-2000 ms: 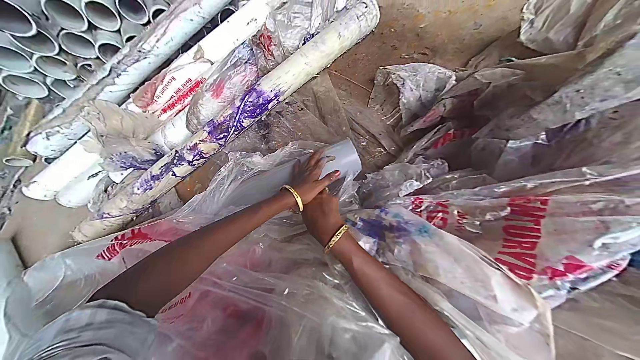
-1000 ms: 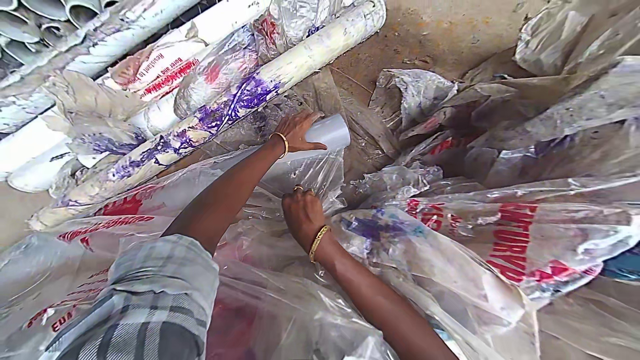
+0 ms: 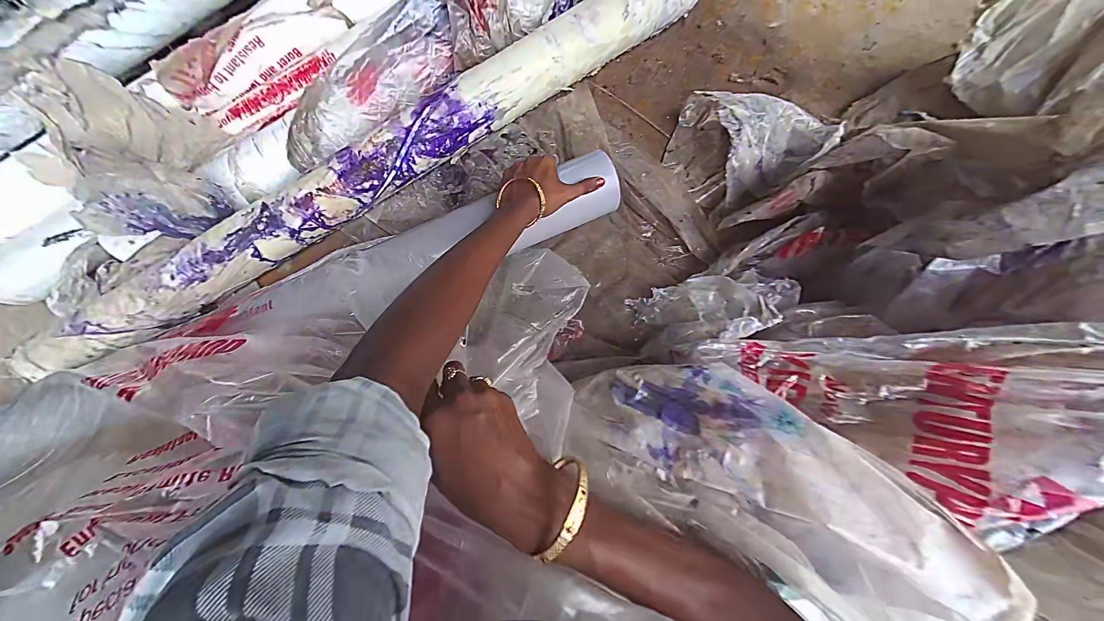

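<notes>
A smooth pale grey pipe [image 3: 585, 200] lies slantwise, its far end bare and the rest running down left under clear plastic film. My left hand [image 3: 536, 185], with a thin gold bangle, rests over the pipe near that end, thumb along its top. Lower down, my right hand [image 3: 487, 440] is closed on the clear printed plastic sheet [image 3: 526, 319], its fingertips partly hidden behind the left forearm. The sheet's edge has come away from the pipe's end and hangs crumpled between the two hands.
A long cream pipe with purple stains [image 3: 405, 147] lies behind the grey one. Beyond it are white pipes [image 3: 259, 164] and crumpled red-printed film [image 3: 259, 69]. Heaps of dirty plastic sheeting [image 3: 949, 190] cover the right side, over a brown floor [image 3: 776, 43].
The hands, together at the pipe's end two seconds ago, are now apart. My right hand has drawn the film back toward me, baring more of the pipe. The view has moved closer.
</notes>
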